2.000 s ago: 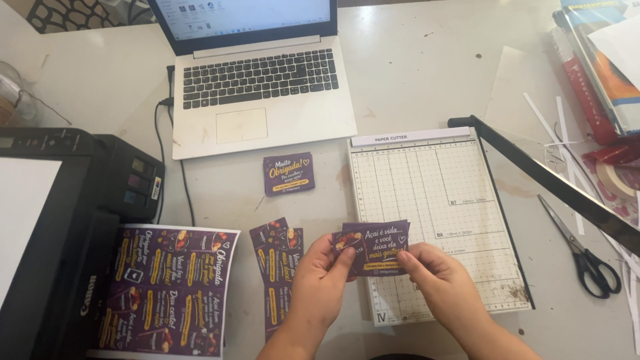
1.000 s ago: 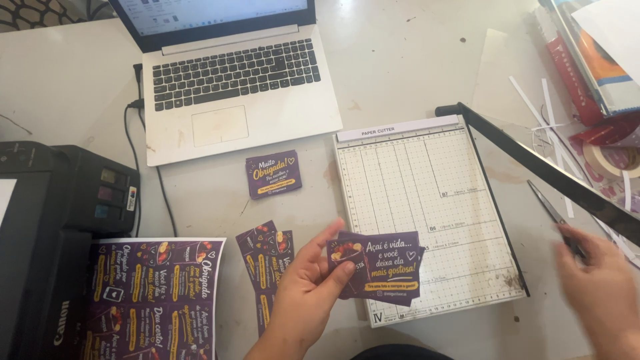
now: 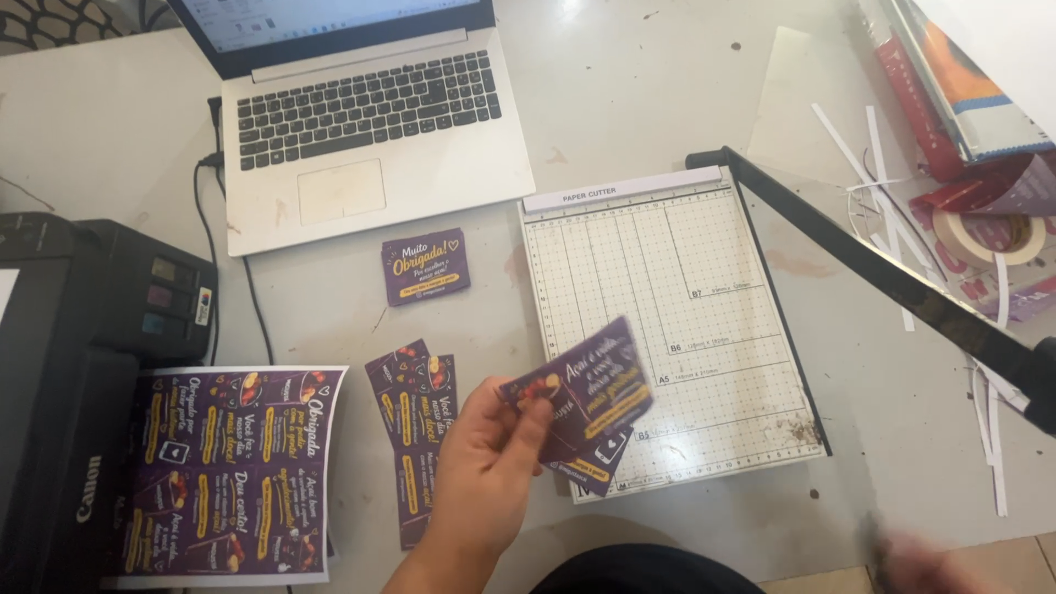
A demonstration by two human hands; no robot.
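My left hand (image 3: 499, 462) pinches a small fanned stack of purple printed cards (image 3: 577, 392) between thumb and fingers, over the lower left of the paper cutter (image 3: 726, 346). At the bottom right edge, my right hand (image 3: 920, 565) is blurred and partly cut off by the frame; a blurred dark, narrow shape at its fingers looks like the scissors (image 3: 873, 536). A neat stack of purple cards (image 3: 426, 266) lies below the laptop. Overlapping purple printed strips (image 3: 410, 445) lie left of my left hand. An uncut printed sheet (image 3: 231, 478) rests at the printer's front.
A white laptop (image 3: 371, 132) stands open at the back, a black Canon printer (image 3: 49, 412) at the left. The cutter's long blade arm (image 3: 874, 272) is raised, angled to the right. Beyond it are white paper offcuts (image 3: 891, 214), a tape roll (image 3: 990, 239) and packaging (image 3: 916, 99).
My right hand let go of the cards, reached to the scissors at the right, and is now at the bottom right. The scissors have left their place on the table. My left hand has kept the cards.
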